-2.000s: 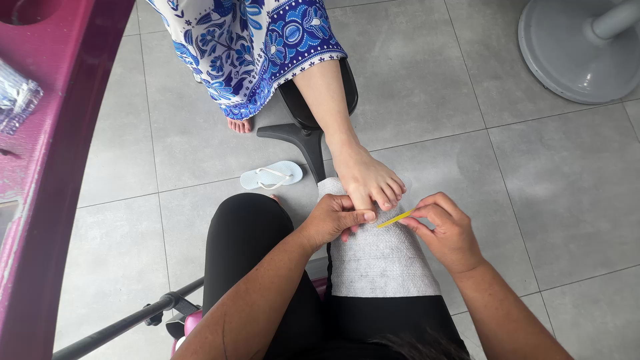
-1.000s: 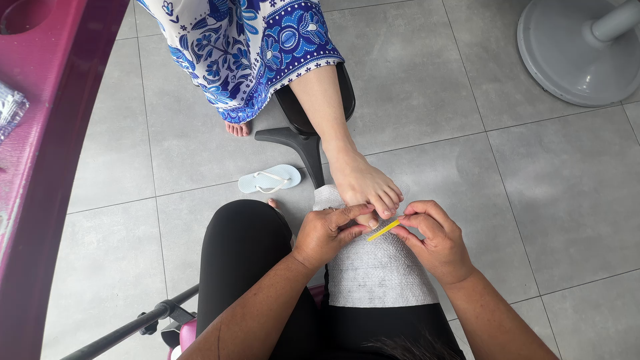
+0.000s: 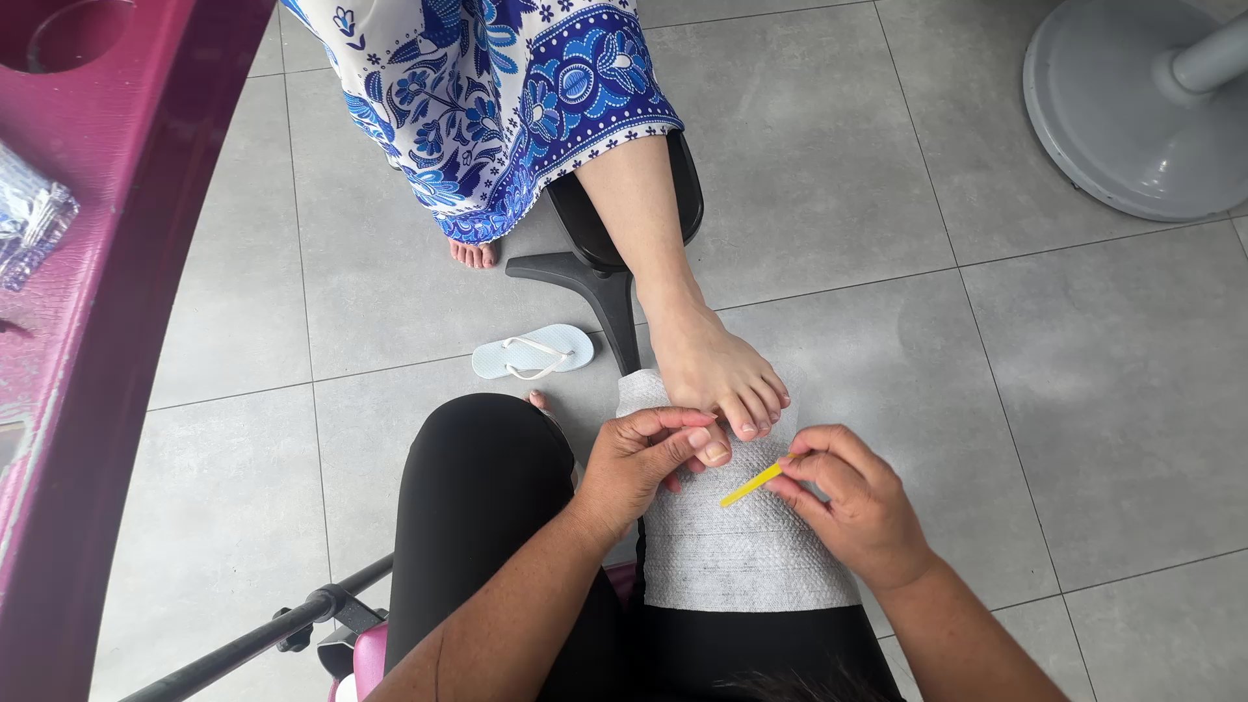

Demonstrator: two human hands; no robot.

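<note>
Another person's bare foot (image 3: 702,361) rests on a white textured towel (image 3: 741,556) spread over my thigh. My left hand (image 3: 643,458) grips the big toe (image 3: 715,452) of that foot between thumb and fingers. Pinched in my right hand (image 3: 848,487) is a thin yellow nail file (image 3: 751,485), its free end pointing down and left over the towel, a little apart from the big toe. The person's leg lies across a black padded footrest (image 3: 687,185), under the hem of a blue and white patterned garment (image 3: 507,107).
A magenta table (image 3: 117,195) with a crinkled plastic packet (image 3: 29,219) stands at the left. A pale flip-flop (image 3: 533,352) lies on the grey tiled floor (image 3: 829,127). A round grey pedestal base (image 3: 1121,117) is at the upper right, a black metal bar (image 3: 253,639) at the lower left.
My right hand has moved away from the toes, slightly down and right, with the yellow file in it. My left hand remains at the big toe.
</note>
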